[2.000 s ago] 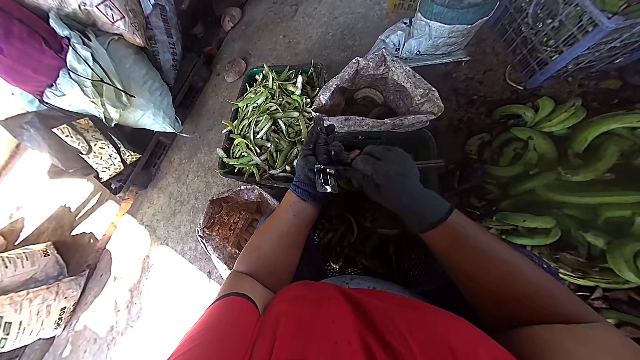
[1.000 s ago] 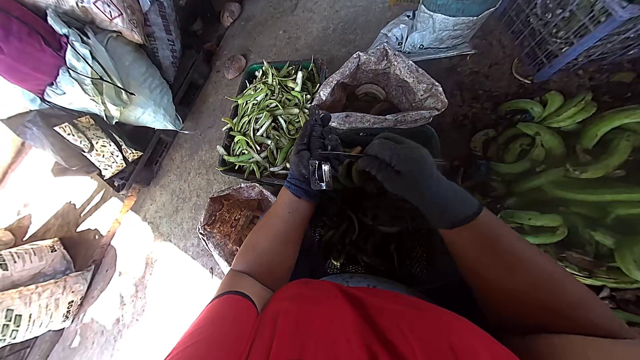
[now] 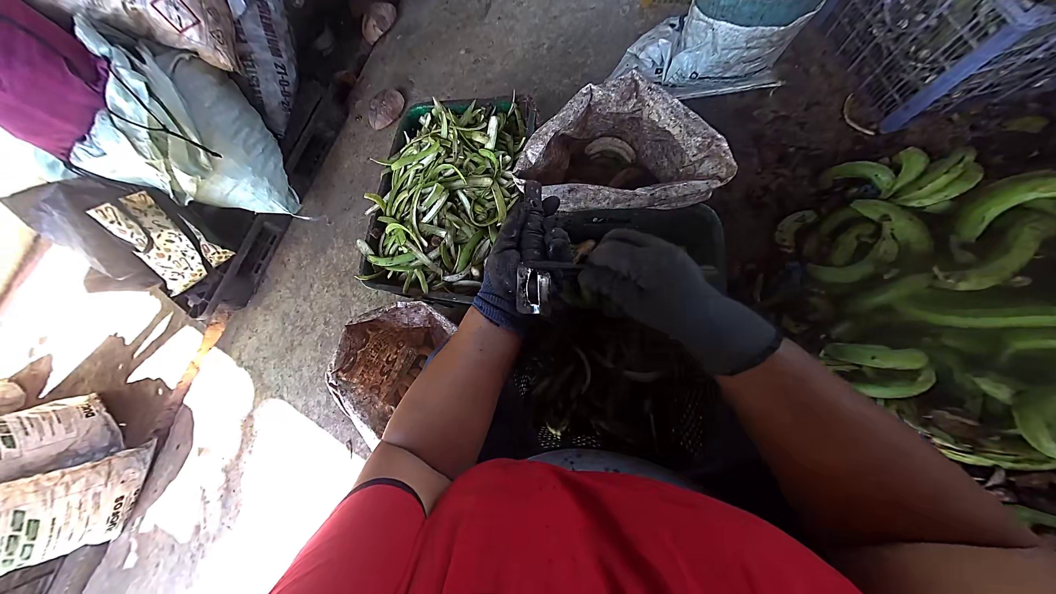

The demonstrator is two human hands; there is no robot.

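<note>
My left hand (image 3: 528, 247), in a dark glove, is closed around a small tool with a shiny metal end (image 3: 535, 290); its exact kind I cannot tell. Right beside it, my right hand (image 3: 643, 280), gloved too, has its fingers curled at a thin dark piece that spans the two hands; what lies inside its fingers is hidden. Both hands are over a dark crate (image 3: 701, 235) holding shaded strips. Left of them, a green crate (image 3: 404, 132) is heaped with green peel strips (image 3: 450, 194).
An open sack (image 3: 701, 157) stands beyond the hands, a smaller one (image 3: 351, 371) by my left forearm. Green plantains or bananas (image 3: 957, 305) lie on the right. Filled sacks (image 3: 206, 124) stand at the left, a plastic crate (image 3: 916, 91) at the back right.
My right hand has moved slightly against the left, with small shifts of its fingers. The left hand stays closed on the tool.
</note>
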